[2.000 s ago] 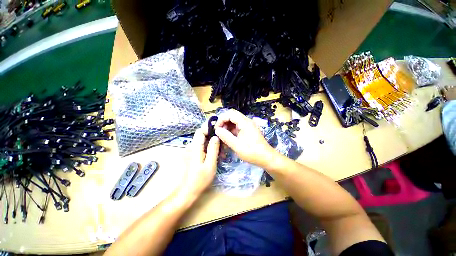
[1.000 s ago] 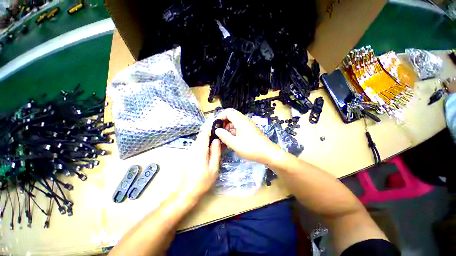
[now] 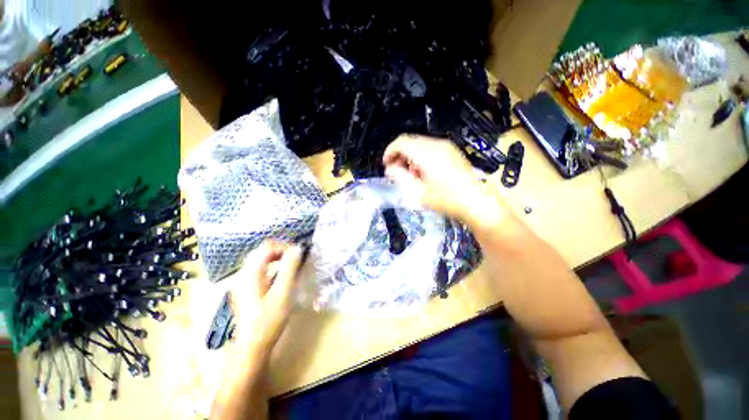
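Observation:
The clear plastic bag [image 3: 353, 275] lies spread and crumpled between my hands. A black housing [image 3: 395, 231] shows on or inside it; I cannot tell which. My left hand [image 3: 267, 283] is at the bag's left side, fingers bent, with a small dark bit near the fingertips; its grip is unclear. My right hand [image 3: 439, 176] is at the bag's upper edge, fingers curled; whether they pinch the bag or a small part is unclear. A grey-faced housing [image 3: 220, 321] lies left of my left hand, which partly covers that area.
A carton [image 3: 526, 41] full of black parts stands ahead. A bubble wrap bag [image 3: 246, 189] and a cable bundle [image 3: 107, 271] lie left. A loose black housing [image 3: 512, 163], dark phone-like rectangle [image 3: 545, 131], keys [image 3: 593, 150] and orange strips [image 3: 624, 102] lie right. A pink stool [image 3: 682, 262] stands beyond.
My hands have moved apart, the left down-left, the right up-right. The clear bag appears more spread out, with a black housing now visible over it. The view has shifted and tilted.

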